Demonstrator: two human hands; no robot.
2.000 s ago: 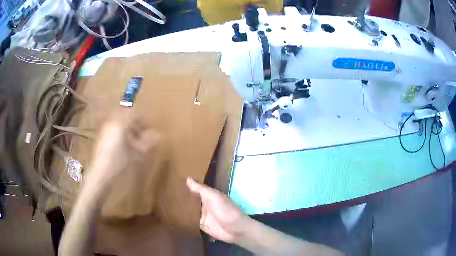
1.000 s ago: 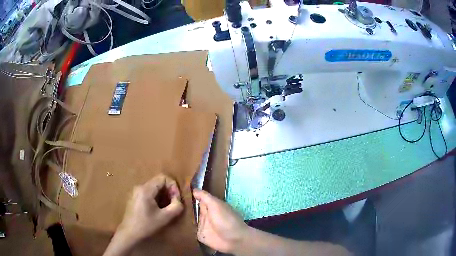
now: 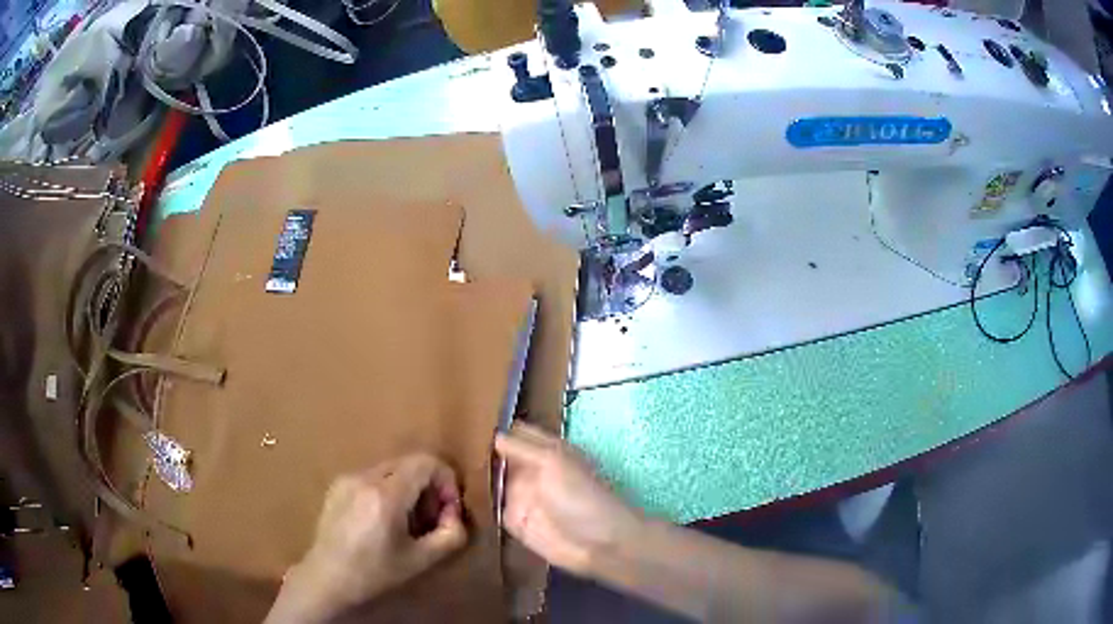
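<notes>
A brown bag body panel (image 3: 354, 354) lies flat left of the machine, over more brown material. It has a black label with white print (image 3: 291, 251) and a slit with a small white bit (image 3: 457, 274) at its end. A pale lining edge (image 3: 521, 366) shows along its right side. My right hand (image 3: 555, 497) holds this right edge between thumb and fingers. My left hand (image 3: 388, 527) rests on the panel beside it, fingers curled and thumb near the fingertips; whether it pinches fabric cannot be told. The needle area (image 3: 623, 274) is beyond the panel's upper right.
The white sewing machine (image 3: 757, 146) stands on the pale green table (image 3: 781, 414) with a red edge. Black cables (image 3: 1037, 299) loop at its right. Brown pieces with straps (image 3: 49, 329) hang at left, near a crinkled clear packet (image 3: 169, 461). Pale bag pieces (image 3: 92, 92) lie behind.
My left hand has come down from above the panel to its right edge. My right hand has taken hold of that edge. Both hands have since shifted slightly right with it.
</notes>
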